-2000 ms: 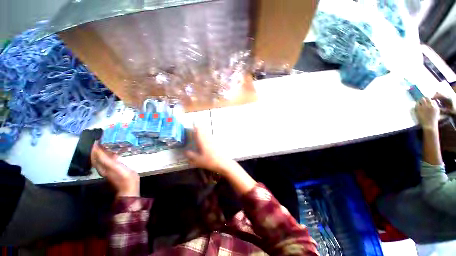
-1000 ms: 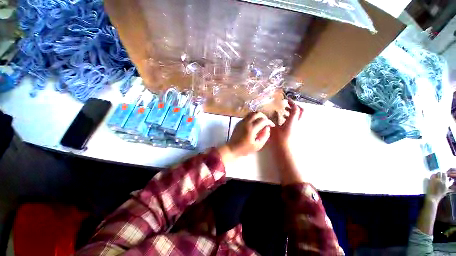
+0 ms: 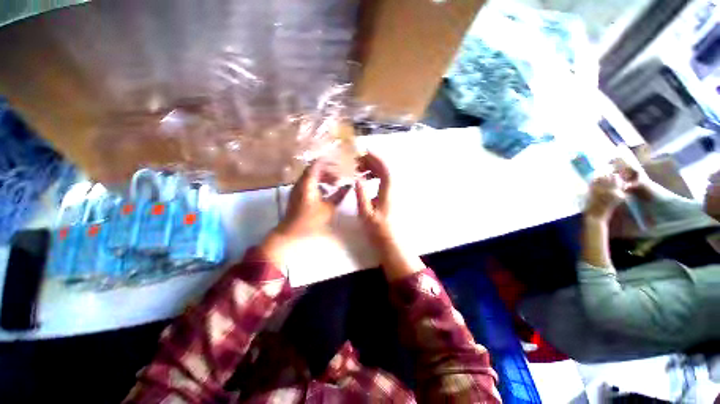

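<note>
My left hand (image 3: 306, 199) and my right hand (image 3: 374, 192) are close together above the white tabletop, at the front edge of the large carton. Both grip a small clear plastic box (image 3: 345, 189) between them; it shows mostly as glare, and its shape and contents are unclear. Packed units (image 3: 154, 229) with blue cards, orange-red marks and white loops stand in a tight row to the left of my hands.
The brown carton (image 3: 403, 59) holds tangled clear boxes (image 3: 229, 118). A black phone (image 3: 25, 276) and blue loose cables (image 3: 28, 177) lie at left. Bagged carded cables (image 3: 505, 95) lie at right, near another person's hands (image 3: 612, 189). A blue crate (image 3: 493, 331) is below the bench.
The view has shifted, and the row of packs shows further left. Both hands have come away from the row to the carton's front edge and now hold a clear box.
</note>
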